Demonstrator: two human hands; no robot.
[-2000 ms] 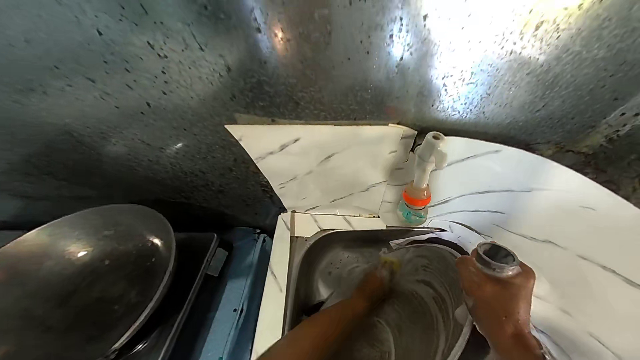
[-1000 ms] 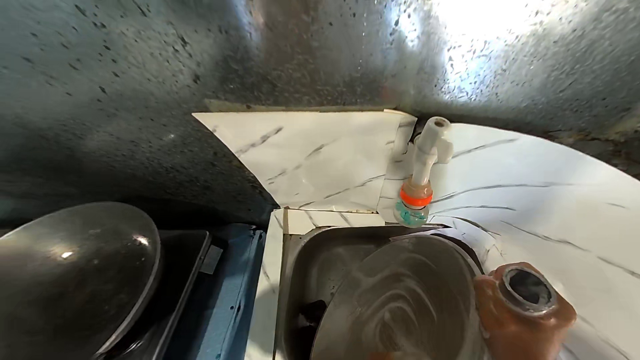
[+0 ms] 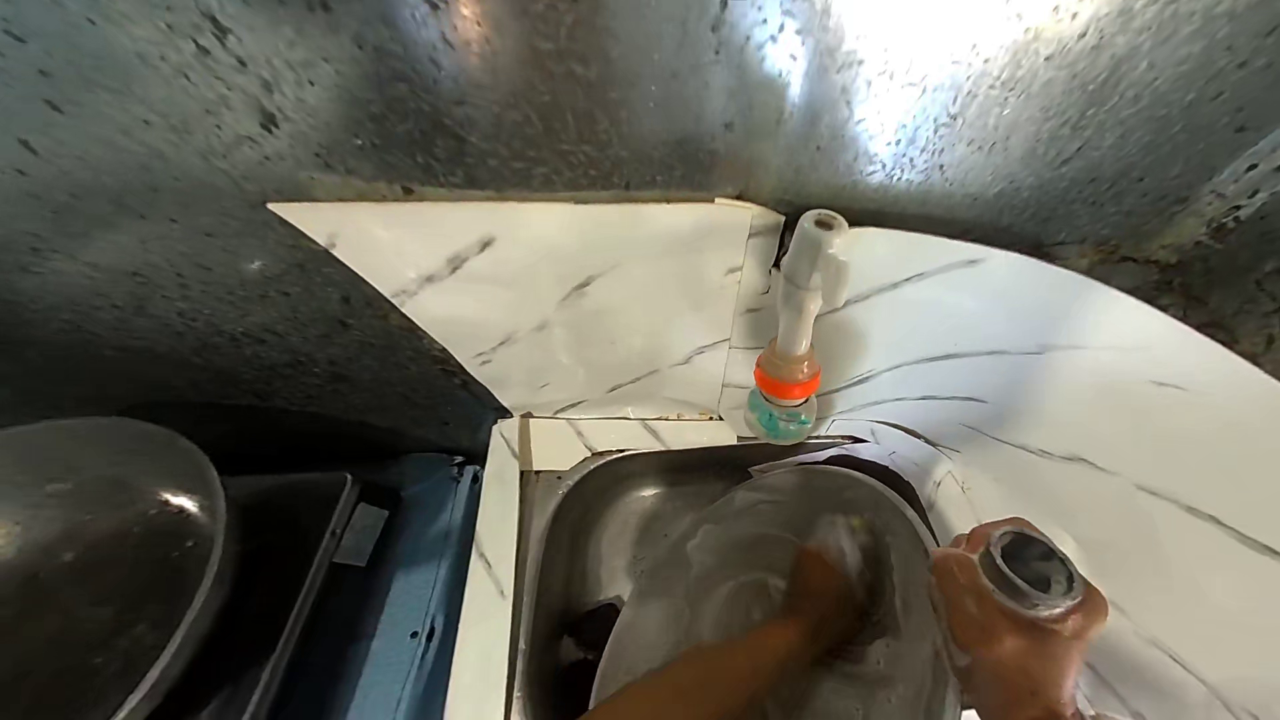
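A large round metal pan or lid (image 3: pixel 740 560), streaked with pale suds, leans over the steel sink (image 3: pixel 600 510). My right hand (image 3: pixel 1025 610) is closed around a hollow, round-ended metal handle at the pan's right edge. Blurred by motion, my left hand (image 3: pixel 830 590) lies on the pan's inner surface, pressing a scrubber or sponge (image 3: pixel 850 540) whose exact kind cannot be told. Behind the sink stands a white plastic tap (image 3: pixel 800 300) with an orange ring and a clear, greenish nozzle.
At the left, a dark round pan (image 3: pixel 100 570) sits over a black stove or tray (image 3: pixel 290 560), beside a blue metal surface (image 3: pixel 400 600). White marble-patterned sheeting (image 3: pixel 600 310) surrounds the sink. A speckled metal wall (image 3: pixel 500 110) rises behind. Something dark (image 3: pixel 590 630) lies in the sink.
My left hand, mostly out of view one second ago, shows on the pan again, toward its right side. My right hand stays on the handle.
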